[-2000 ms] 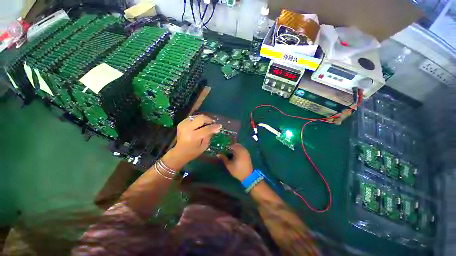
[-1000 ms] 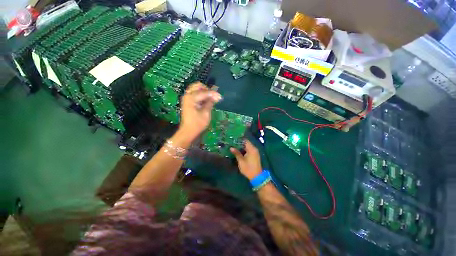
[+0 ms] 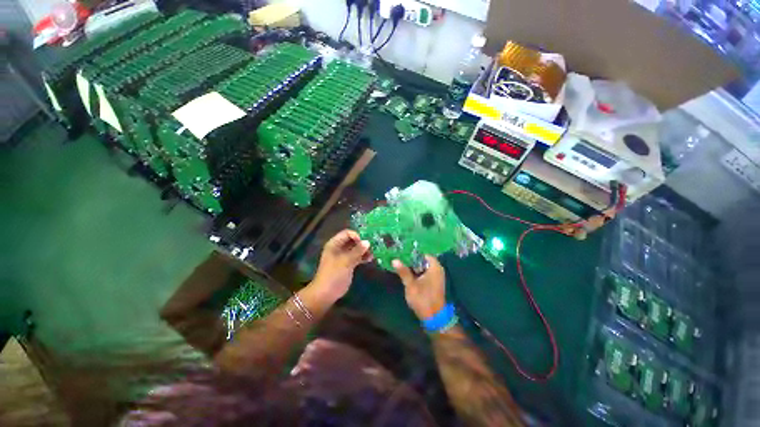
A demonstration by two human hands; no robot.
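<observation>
A green board panel (image 3: pixel 408 229) is held above the dark mat by both hands. My left hand (image 3: pixel 342 257) grips its left edge with thumb and fingers. My right hand (image 3: pixel 425 288) holds its lower edge. A small circuit board (image 3: pixel 490 252) lies on the mat just right of the panel, with a bright light glowing on it. The panel covers the connector end of the leads. The red test lead (image 3: pixel 527 275) loops right of the lit board.
Dense stacked panels (image 3: pixel 321 125) stand at left beside a wooden strip (image 3: pixel 346 188). Loose boards (image 3: pixel 417 117), a power supply (image 3: pixel 493 148) and a white instrument (image 3: pixel 596 157) are at the back. A clear blister tray (image 3: pixel 593 334) with boards is at right. A brown box (image 3: pixel 196 300) holds green scraps.
The view has shifted, so bench things appear lower and further right. My left hand has come down onto the panel. The panel is raised and turned, overlapping the lead end.
</observation>
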